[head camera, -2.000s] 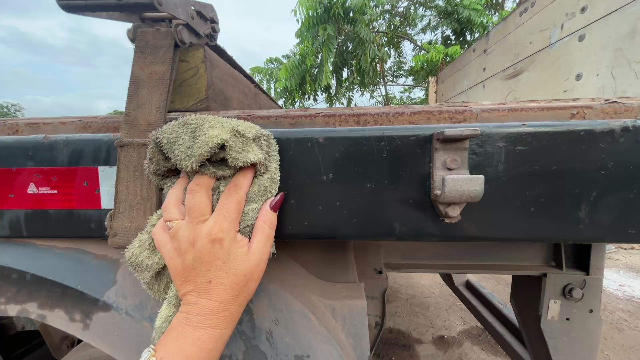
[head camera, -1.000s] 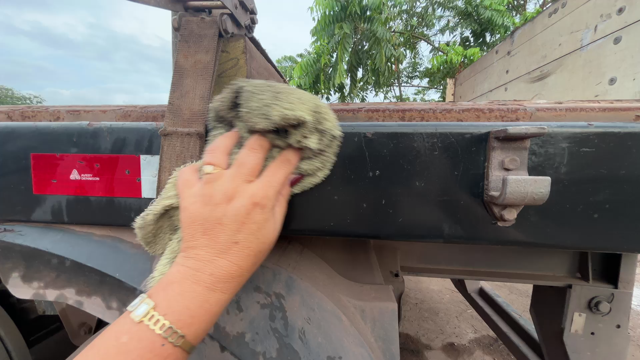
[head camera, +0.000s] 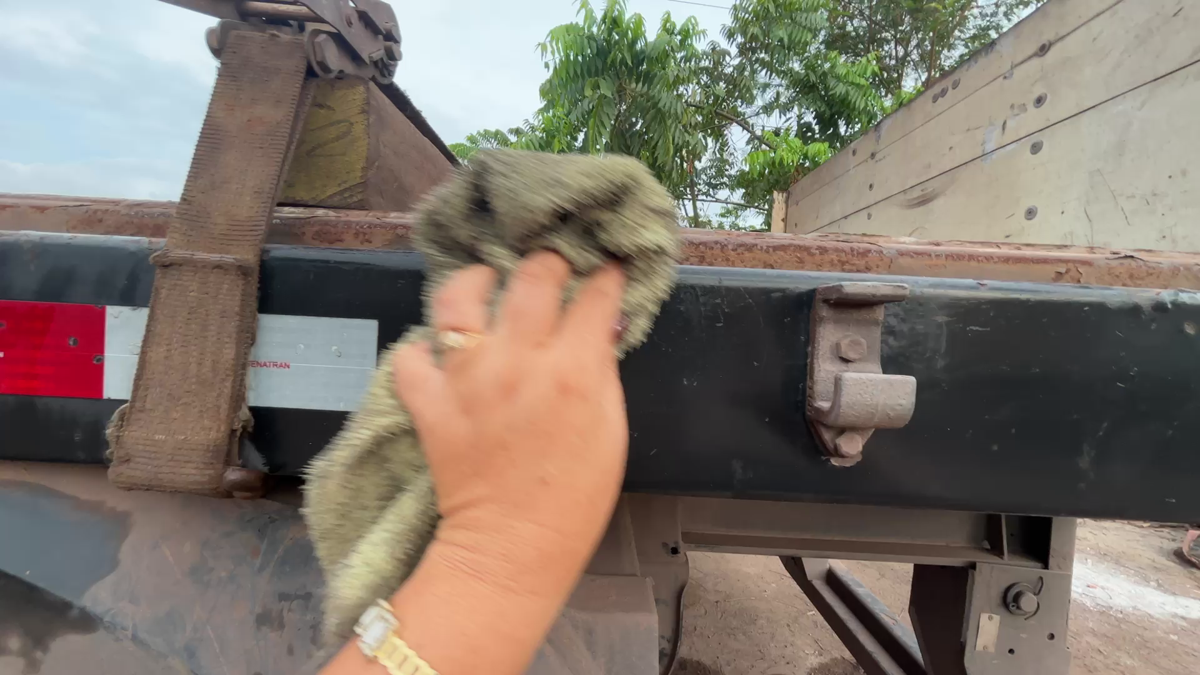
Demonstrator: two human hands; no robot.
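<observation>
My left hand (head camera: 525,422), with a ring and a gold-coloured watch at the wrist, presses a fuzzy grey-green cloth (head camera: 572,202) against the black side rail (head camera: 731,394) of a truck bed. The cloth is bunched above my fingers, overlaps the rail's top edge and hangs down left of my wrist. Motion blurs both. To the left, a dirty webbing strap (head camera: 202,234) crosses the rail over red and white reflective tape (head camera: 314,361). Right of the hand, a metal bracket (head camera: 848,375) is bolted to the rail. My right hand is out of view.
A rusty ledge (head camera: 844,253) runs above the rail. A ratchet buckle (head camera: 352,37) and a wooden block (head camera: 328,141) stand at upper left. Wooden side boards (head camera: 1022,141) rise at right. Below are a dusty fender (head camera: 169,562) and a steel support (head camera: 1022,609).
My left hand and the cloth have moved right along the rail, away from the strap. White tape right of the strap, covered earlier, now shows. The view has shifted somewhat.
</observation>
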